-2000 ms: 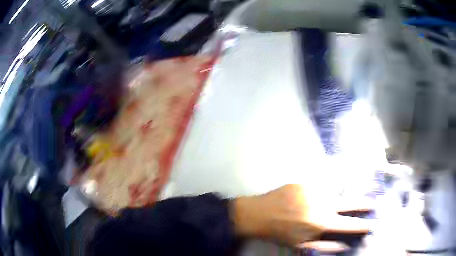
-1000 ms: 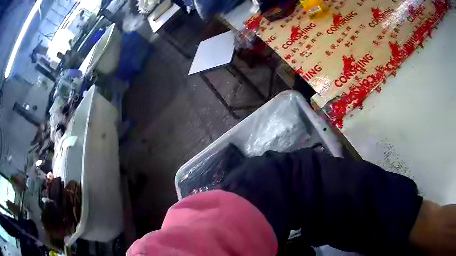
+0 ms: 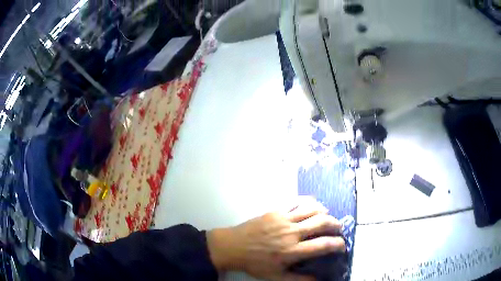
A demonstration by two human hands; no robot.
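Observation:
A blue denim piece (image 3: 329, 189) lies on the white table and runs up under the presser foot and needle area (image 3: 351, 144), where lamp glare hides detail. Its upper part (image 3: 285, 66) shows as a dark strip behind the sewing head. My left hand (image 3: 296, 241) lies on the near part of the piece, fingers bent over it and fingertips at its right edge, with a darker part of cloth below them. The thumb's grip is hard to see. My right hand is not in view.
The white sewing machine (image 3: 406, 55) fills the upper right. A black pouch (image 3: 477, 164) and a small grey rectangle (image 3: 422, 185) lie right of the needle. Tan paper with red print (image 3: 145, 148) covers the left board, with a yellow-orange bottle (image 3: 98, 189) on it.
The view has swung from the floor, stool and bins at the left back to the machine. My left hand, at the lower right edge before, now shows fully on the cloth.

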